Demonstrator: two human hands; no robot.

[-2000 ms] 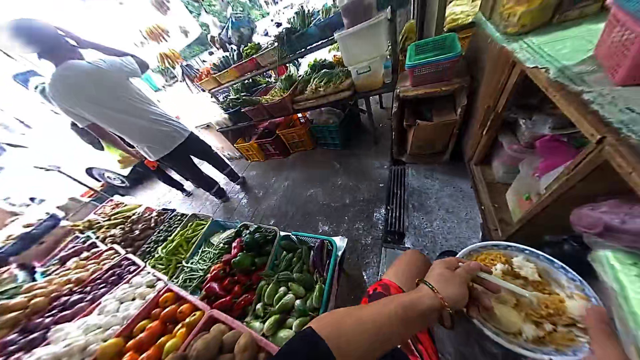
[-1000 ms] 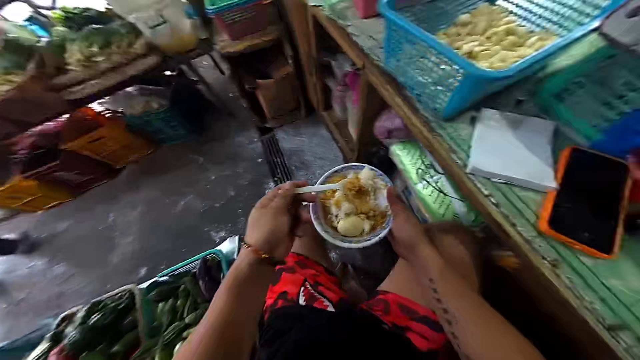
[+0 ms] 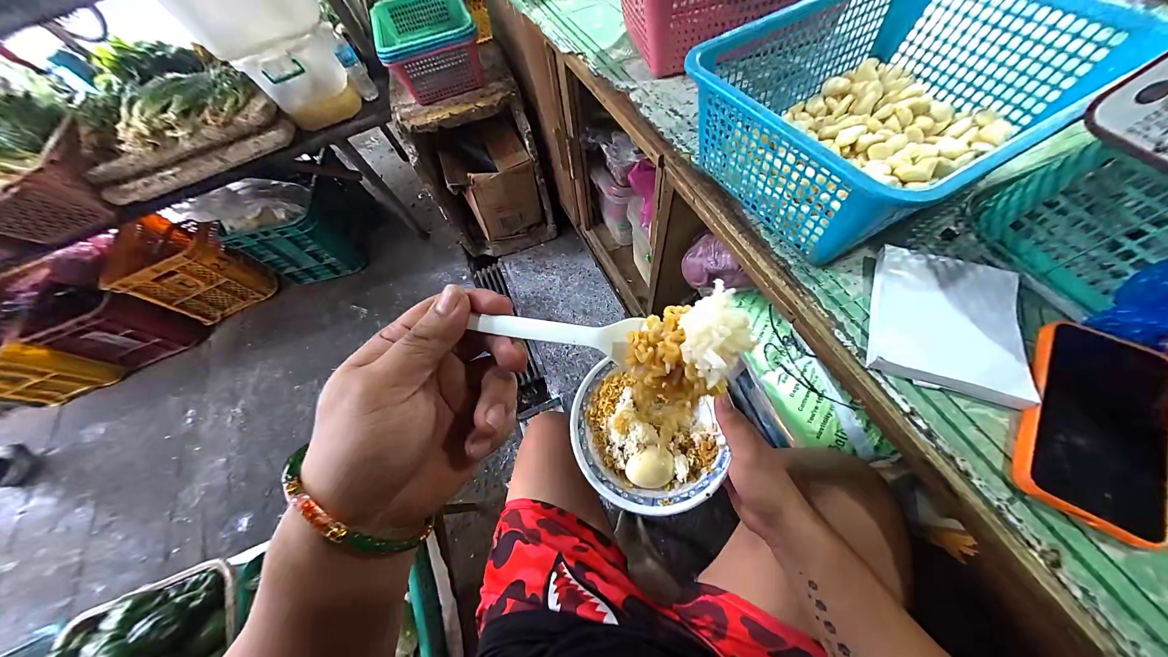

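My left hand point(image 3: 411, 392), with beaded bracelets at its wrist, grips the handle of a white plastic spoon point(image 3: 547, 330). Rice and noodles point(image 3: 689, 342) are heaped on the spoon, raised above a blue-patterned bowl point(image 3: 630, 500). Inside the bowl lie more noodles, white rice and a round pale piece, perhaps an egg point(image 3: 650, 467). My right hand point(image 3: 753, 461) holds the bowl at its right rim above my lap; its fingers are partly hidden behind the bowl and the food.
On the green counter at right stand a blue basket point(image 3: 776, 155) of peeled garlic cloves point(image 3: 894, 123), a white pad point(image 3: 949, 319) and an orange-cased phone point(image 3: 1104, 429). Crates point(image 3: 192, 269) and a vegetable rack stand at left. A wooden stand point(image 3: 438, 109) holds stacked baskets.
The spoon, low at the bowl a second ago, is now lifted above it with a heap of rice and noodles. The view has swung right since the earliest frame.
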